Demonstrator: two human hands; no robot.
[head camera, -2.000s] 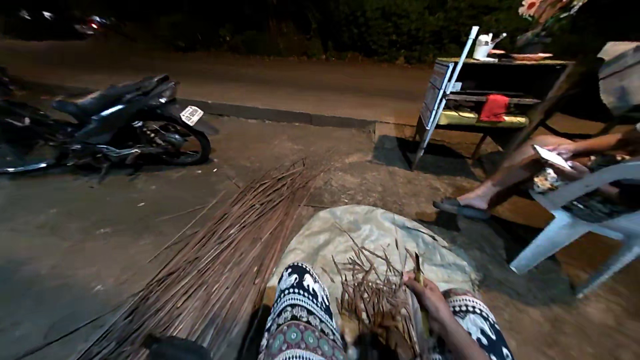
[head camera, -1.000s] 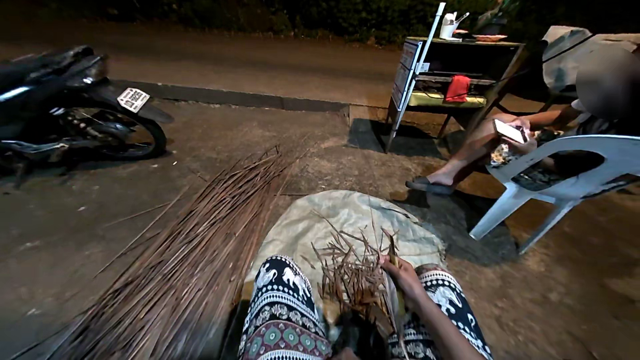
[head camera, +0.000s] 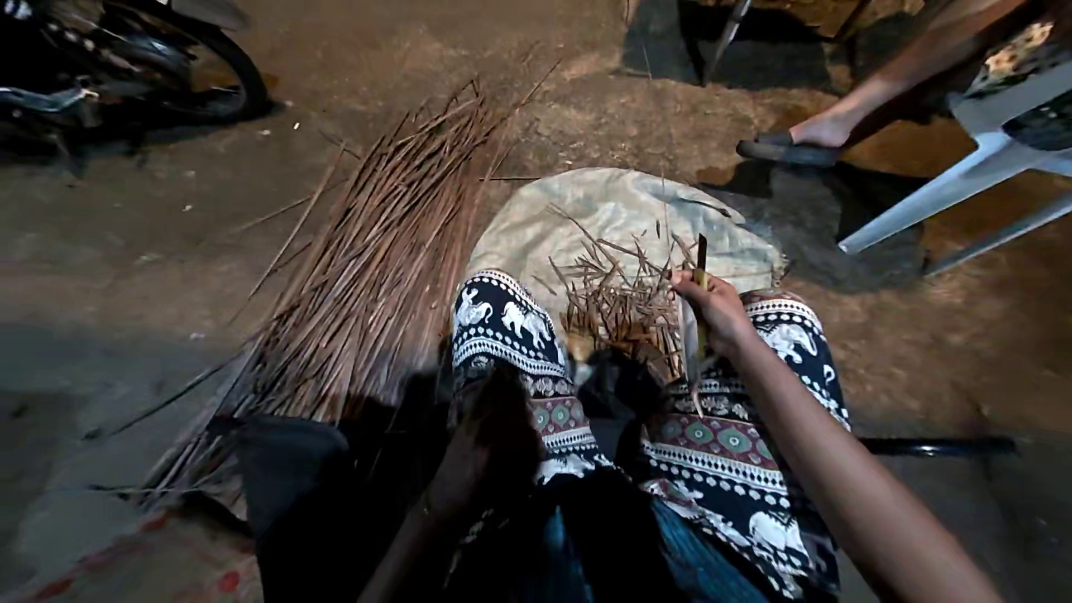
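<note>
My right hand (head camera: 712, 311) is closed around a knife (head camera: 693, 343) with a pale blade pointing down toward my lap and a dark end sticking up above the fingers. A thin strand seems to rise near the fingertips. Just left of that hand, short cut pieces of dry brown stalk (head camera: 615, 293) lie on a pale cloth sack (head camera: 586, 197) between my knees. My left hand (head camera: 502, 419) is in deep shadow by my left thigh; its fingers and anything in them cannot be made out. Beyond my left knee, a large bundle of long thin brown stalks (head camera: 377, 243) lies on the ground.
At the upper left stands a motorcycle, its wheel (head camera: 239, 75) on the ground. A seated person's foot in a dark sandal (head camera: 787, 151) and a pale plastic chair (head camera: 930, 193) are at the upper right. Dark table legs (head camera: 727, 38) stand at the top.
The view has tipped downward. My left hand and forearm now show dimly beside my left thigh. My right hand still holds the knife near the cut pieces.
</note>
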